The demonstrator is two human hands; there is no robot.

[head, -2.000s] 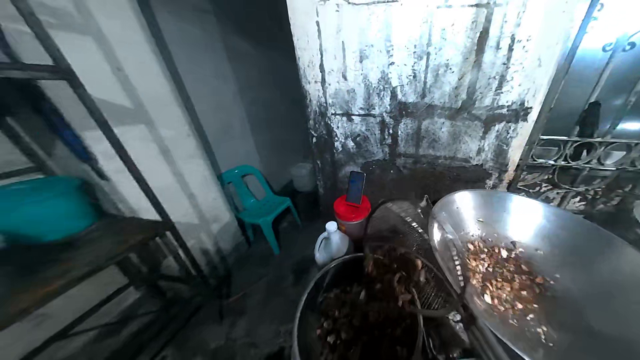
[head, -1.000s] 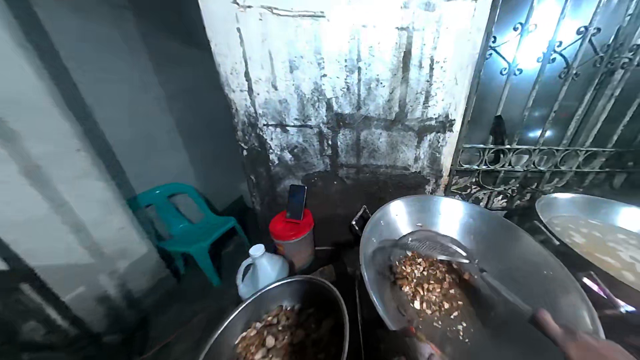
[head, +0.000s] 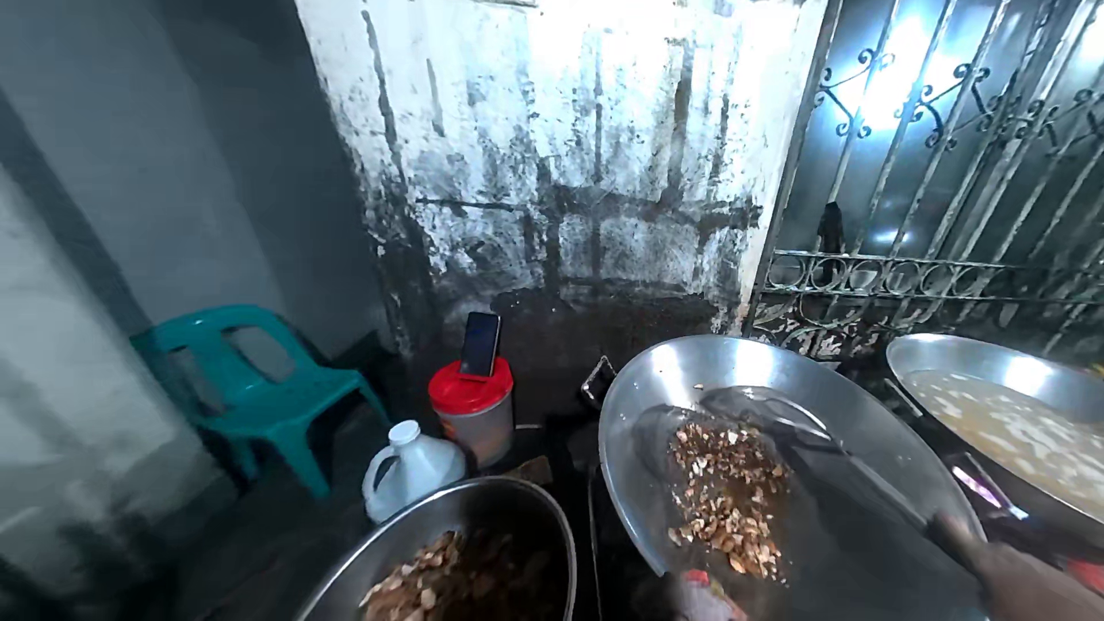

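My right hand (head: 1031, 573) is closed around the dark grip of a long-handled metal skimmer (head: 871, 474). The blurred skimmer head lies inside a wide metal wok (head: 664, 371), behind and beside browned chopped pieces in liquid (head: 733, 492). By the wok's near rim, at the bottom edge, shows a blurred pinkish-white and red shape (head: 707, 595), perhaps a cloth at my left hand; the fingers cannot be made out. To the left stands a metal pot (head: 565, 535) with more browned pieces (head: 423, 573), partly in shadow.
A second wok (head: 923, 349) of cloudy liquid with pale pieces stands right. A white plastic jug (head: 418, 470) and a red-lidded bucket (head: 479, 418) bearing a phone (head: 479, 343) stand behind the pot. Farther left is a green plastic chair (head: 259, 397); a metal grille (head: 897, 267) stands behind.
The skimmer was over the pot two seconds ago and is now in the wok. Since one second ago its head has moved back from over the pieces. The view has turned right.
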